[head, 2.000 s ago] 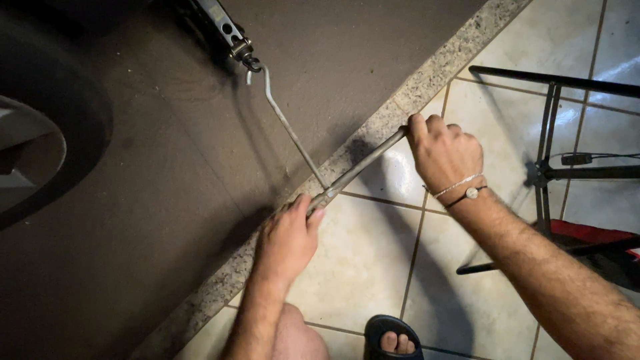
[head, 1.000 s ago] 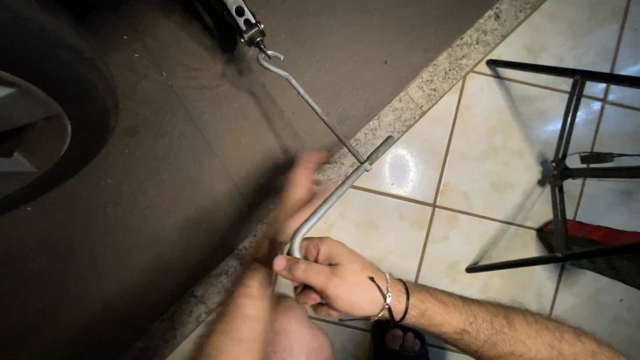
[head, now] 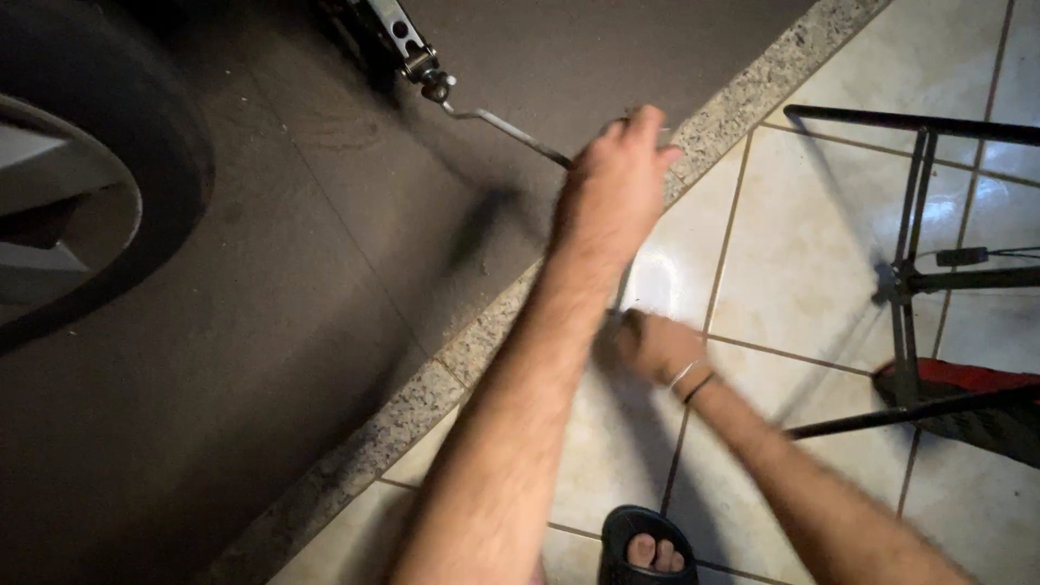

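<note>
A scissor jack (head: pixel 406 49) lies at the top, its end joint linked to a bent metal crank rod (head: pixel 512 134). My left hand (head: pixel 621 166) is at the rod's near end, fingers partly spread; its grip is hidden behind the hand. Lower right, my right hand (head: pixel 654 341), blurred, is curled around the end of the metal handle, most of which is hidden behind my left forearm. A light bracelet and a dark band circle the right wrist.
A car wheel (head: pixel 171 171) stands on the dark floor at left. A granite strip (head: pixel 723 122) borders the light tiles. On the right are a black metal frame (head: pixel 902 276) and a red and black cloth item (head: pixel 967 398). My foot wears a black sandal (head: pixel 613 536).
My left hand has moved up and right to the far part of the crank. My right hand, near the lower end of the handle a second ago, is now farther right. The crank has turned.
</note>
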